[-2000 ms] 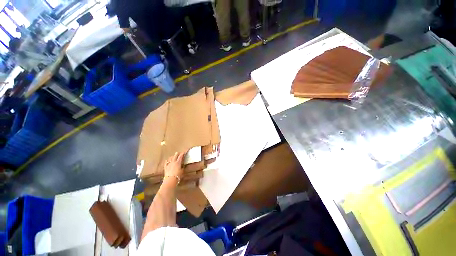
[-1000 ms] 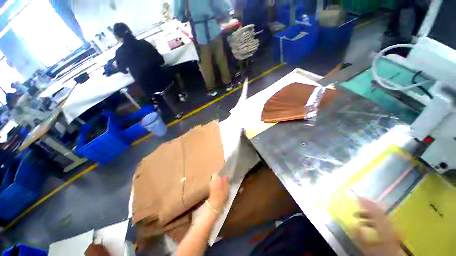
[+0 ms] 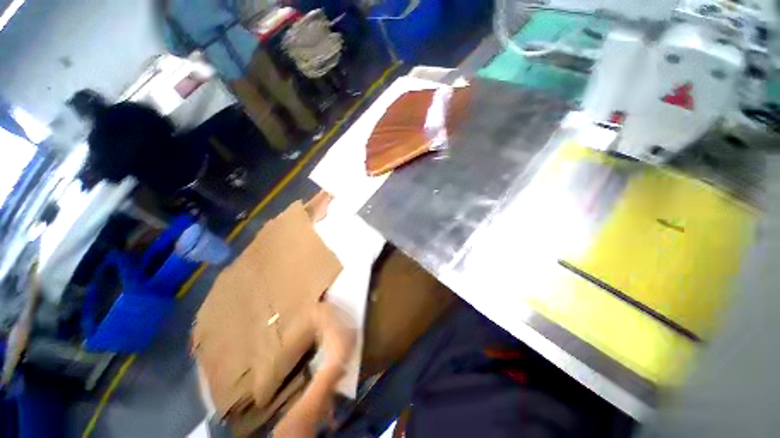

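My left hand (image 3: pixel 332 338) is blurred and lies at the right edge of the stack of tan-brown cut panels (image 3: pixel 265 299), against a white sheet (image 3: pixel 346 291). Its fingertips are not clear, so I cannot tell if it grips anything. My right hand is not in view. The yellow template (image 3: pixel 654 248) lies on the machine table under the white machine head (image 3: pixel 676 94), with a dark strip (image 3: pixel 629 299) across it. More brown fabric (image 3: pixel 398 299) hangs below the table's front edge.
Fanned reddish-brown pieces (image 3: pixel 398 133) lie on white card with clear plastic at the back of the grey metal table (image 3: pixel 462 184). Blue bins (image 3: pixel 128 299) stand on the floor at left. Two people are beyond, one standing (image 3: pixel 231 60), one in dark clothes (image 3: pixel 141 145).
The view has swung right towards the machine head. My right hand, seen over the yellow template a second ago, has gone out of view. My left hand stays at the stack's right edge; the raised white sheet is lower.
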